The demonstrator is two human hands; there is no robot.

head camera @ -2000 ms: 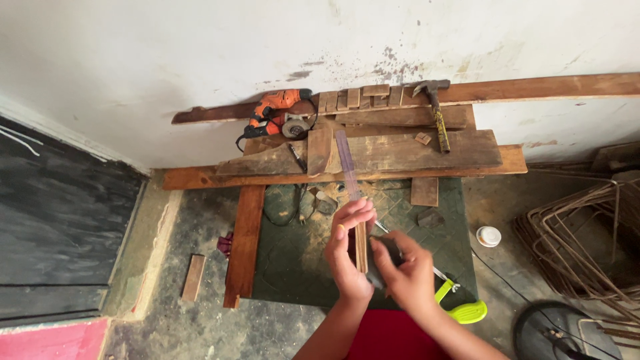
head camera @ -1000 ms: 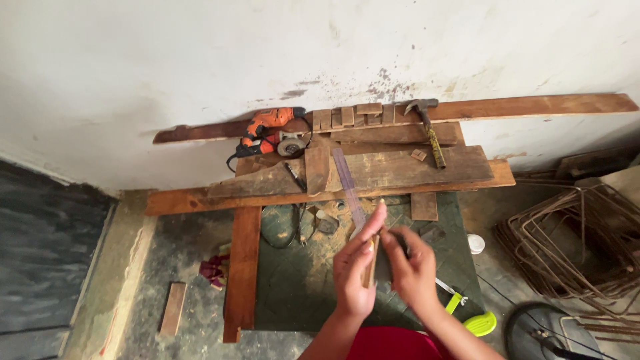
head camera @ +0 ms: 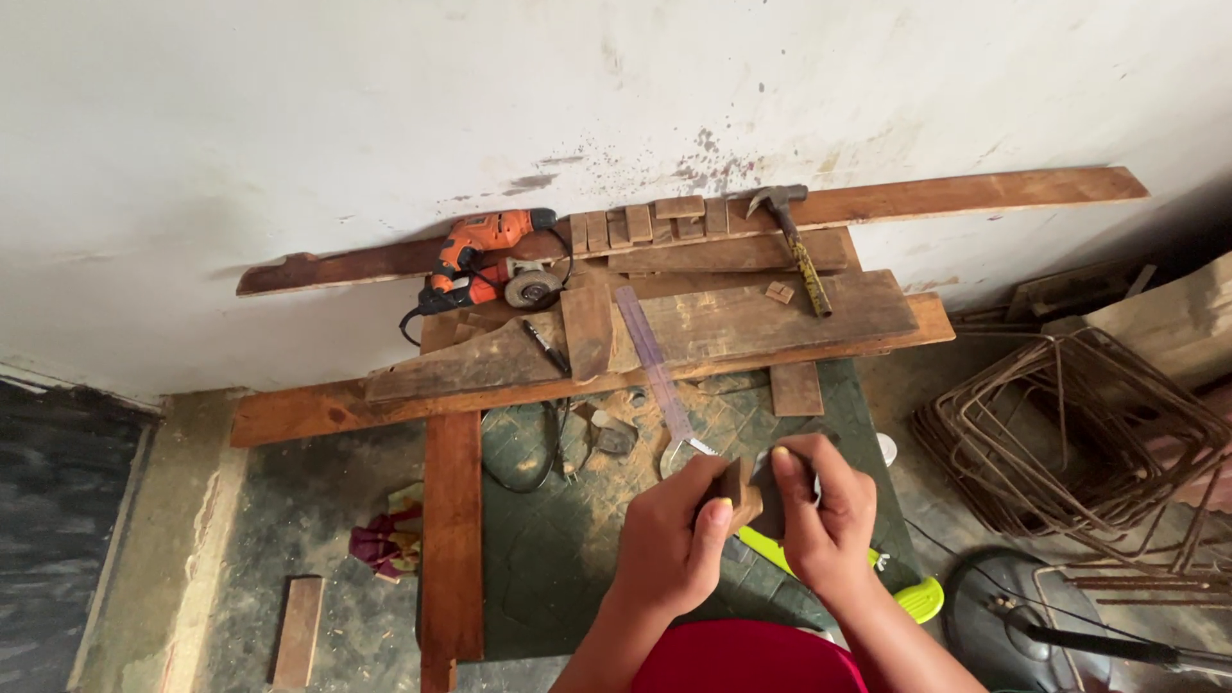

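My left hand (head camera: pixel 674 539) grips a small wooden block (head camera: pixel 741 496) at the lower middle. Close on its right, my right hand (head camera: pixel 828 505) pinches a dark flat piece, likely sandpaper (head camera: pixel 770 496), against or very near the block; whether they touch is hard to tell. Beyond the hands, a clear purplish ruler (head camera: pixel 647 346) lies from the planks down over the dark green tabletop (head camera: pixel 539 577). Below and behind my hands shows a lime-green handled tool (head camera: pixel 765 551), partly hidden by them. A black marker (head camera: pixel 546 347) rests on the plank beside a short wood piece (head camera: pixel 587 327).
Across the table's far side lie long planks (head camera: pixel 327 409), an orange drill (head camera: pixel 491 231), an angle grinder (head camera: pixel 525 286), small wood blocks (head camera: pixel 638 223) and a claw hammer (head camera: pixel 807 265). Bent steel rods (head camera: pixel 1049 433) stand at right. A wood offcut (head camera: pixel 298 630) is on the floor at left.
My hands have turned the wood block from a lengthwise, upright pose to one with its end showing. The dark piece stays in my right hand. The view has shifted somewhat.
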